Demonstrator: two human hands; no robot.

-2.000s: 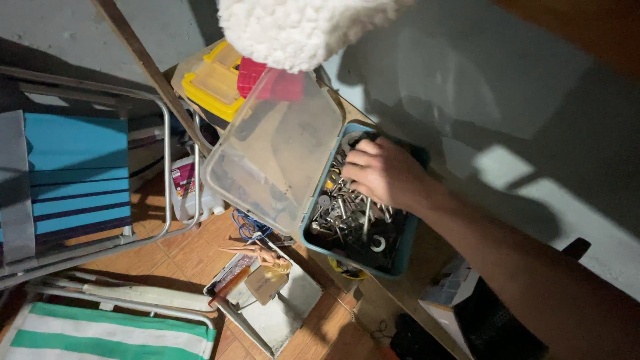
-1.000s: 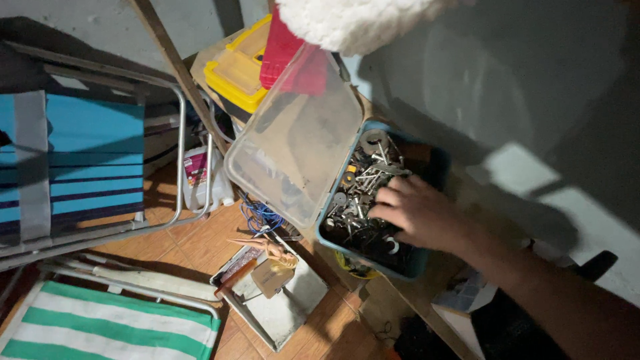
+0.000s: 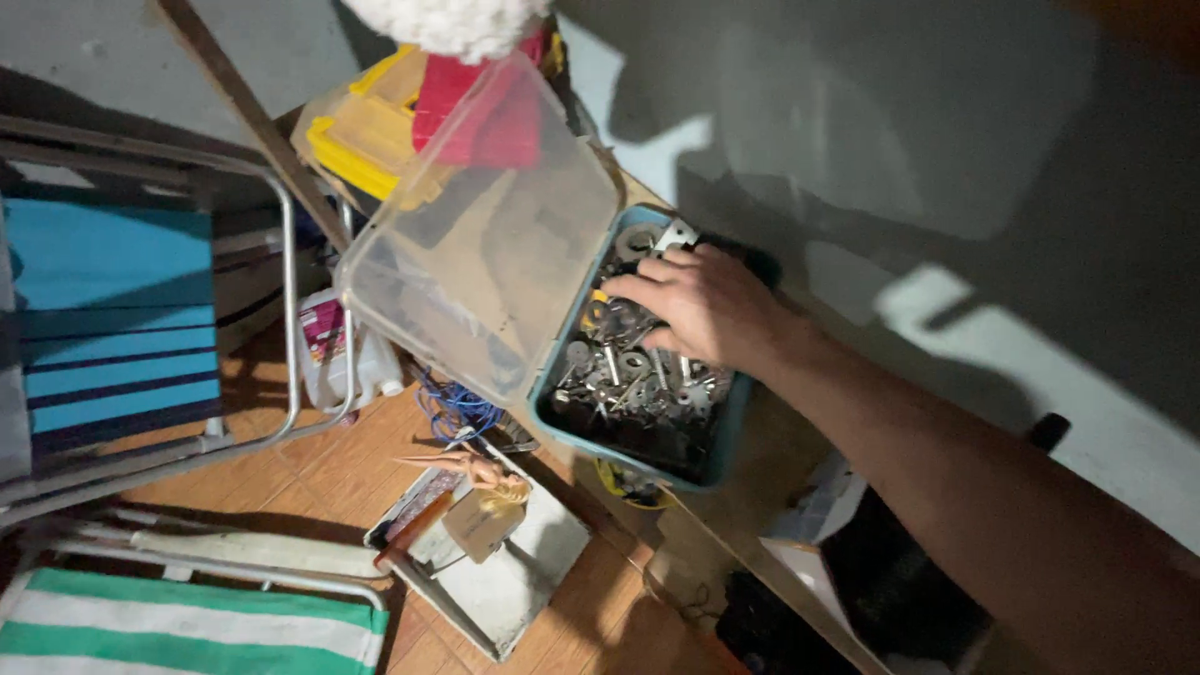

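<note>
A blue-green plastic box full of loose metal hardware, with screws, bolts and washers, sits on a wooden surface. Over its upper part is my right hand, fingers spread and bent among the pieces; whether they pinch one cannot be told. A large washer and a flat metal plate lie beyond the fingertips. The clear plastic lid stands swung back on the box's left side. My left hand is not in view.
A yellow-trimmed organizer case and a red item lie behind the lid. Folding chairs stand left, near a plastic jug. Below are blue cable and a white tray holding a doll. A wall rises at right.
My right hand has moved from the middle of the hardware toward the box's far end, with its fingers more spread. The box and its lid stay as they were.
</note>
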